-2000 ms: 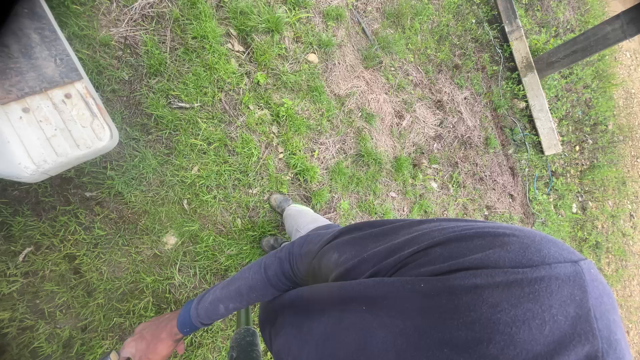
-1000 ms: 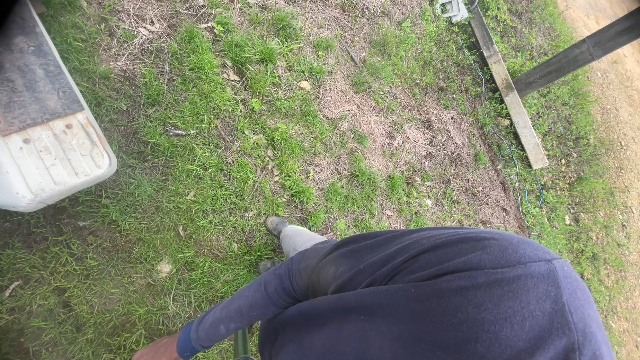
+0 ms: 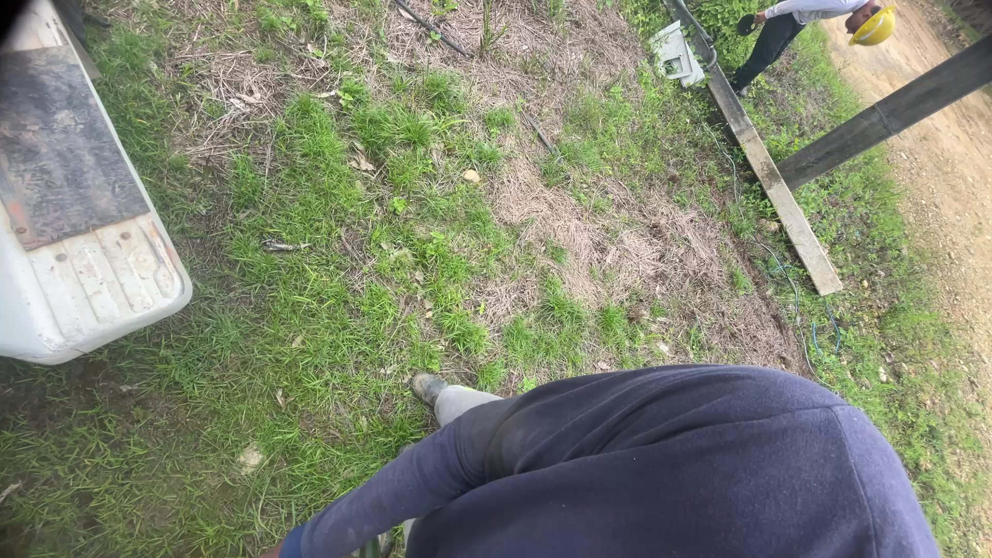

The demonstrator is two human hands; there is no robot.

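My dark blue left sleeve reaches from the right to the bottom edge. Only a sliver of my left hand [image 3: 271, 552] shows beyond the cuff, so its fingers and anything they hold are hidden. My right hand is out of view. Beside the forearm, a dark green object [image 3: 370, 547] shows at the bottom edge, partly covered. A muddy boot [image 3: 428, 387] and pale trousers [image 3: 459, 403] show past the sleeve, on grass.
A white truck bed corner [image 3: 116, 271] with a dark worn panel [image 3: 74, 143] stands left. A long concrete beam [image 3: 775, 186], a dark post [image 3: 891, 116], thin cable [image 3: 794, 298] and pale box [image 3: 676, 54] lie right. Top right, a person in a yellow helmet [image 3: 873, 25] holds something dark.
My left hand has passed almost wholly out of the bottom of the frame. The view has shifted, and the person in the helmet and the whole pale box now show.
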